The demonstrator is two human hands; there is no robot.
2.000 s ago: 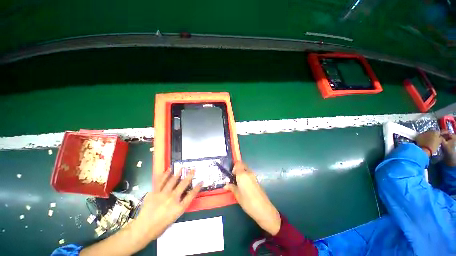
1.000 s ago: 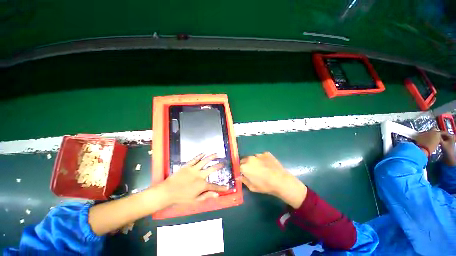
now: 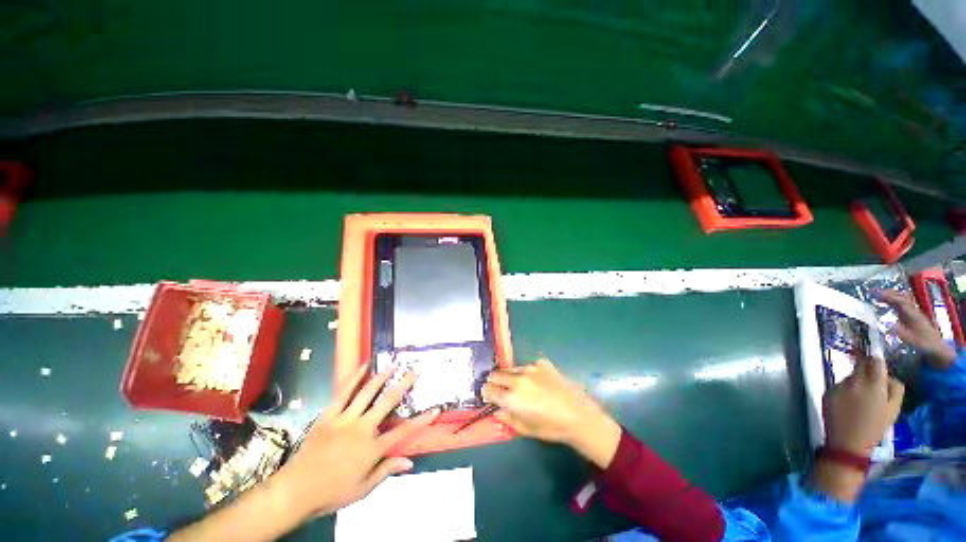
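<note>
An open tablet (image 3: 436,296) lies in a red-orange foam tray (image 3: 357,302), its silver-grey rectangle away from me and its circuit board (image 3: 440,377) at the near end. My left hand (image 3: 344,450) lies with fingers spread over the tray's near left corner, fingertips at the board's left edge, holding nothing visible. My right hand (image 3: 542,400) is at the board's right edge, fingers closed on thin dark tweezers (image 3: 473,419) that point down-left over the tray's near rim. Whether the tweezers hold a part cannot be told.
A red bin (image 3: 148,355) of pale pieces stands left, with a dark and pale pile (image 3: 246,462) below it. A white sheet (image 3: 408,508) lies near me. Other trays sit on the green belt (image 3: 593,228). At right, a person's hands work at a white tray (image 3: 810,360).
My left hand has drawn back left from across the board. The tweezers now show at my right fingertips. The person at right has moved a hand over the white tray. A red tray edge appears far left.
</note>
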